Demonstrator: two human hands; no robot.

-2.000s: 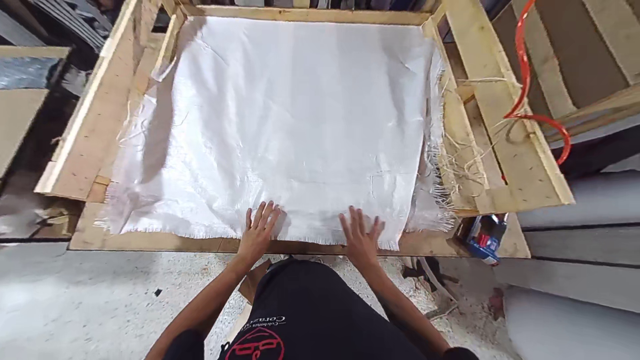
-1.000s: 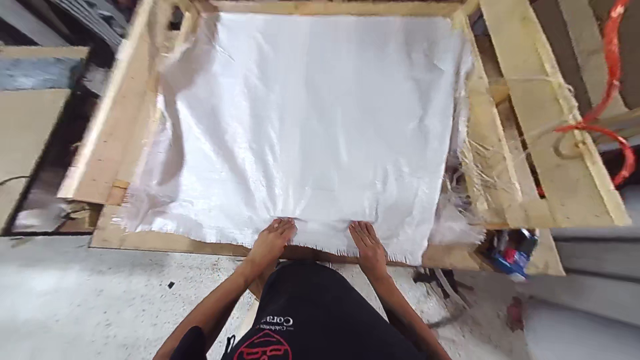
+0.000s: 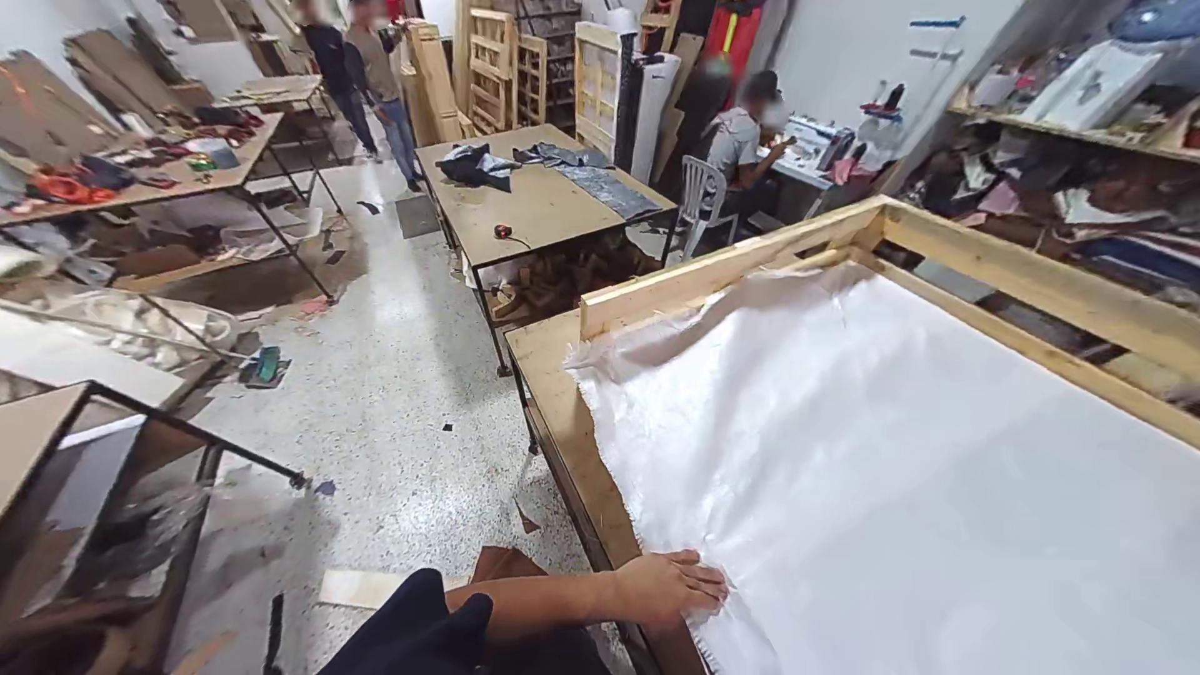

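Observation:
A sheet of white woven fabric [image 3: 891,450] with frayed edges lies over a wooden frame [image 3: 731,267], which rests on a worktable [image 3: 553,375]. My left hand [image 3: 677,589] lies palm down on the fabric's near edge, its fingers close together and creases running out from them. Whether those fingers pinch the cloth cannot be told. At the frame's far left corner the fabric is rumpled against the raised board. My right hand is out of the picture.
Beyond stands another table [image 3: 553,211] with dark fabric pieces and a tape measure [image 3: 503,232]. A person [image 3: 736,141] sits at a sewing machine [image 3: 825,141]; two people stand farther off at the left. A metal-framed table [image 3: 56,441] is at the left, with scraps on the floor.
The view has swung far to the left, taking my right hand out of sight. Earlier, both hands lay on the fabric's near edge; my left hand is still on that edge.

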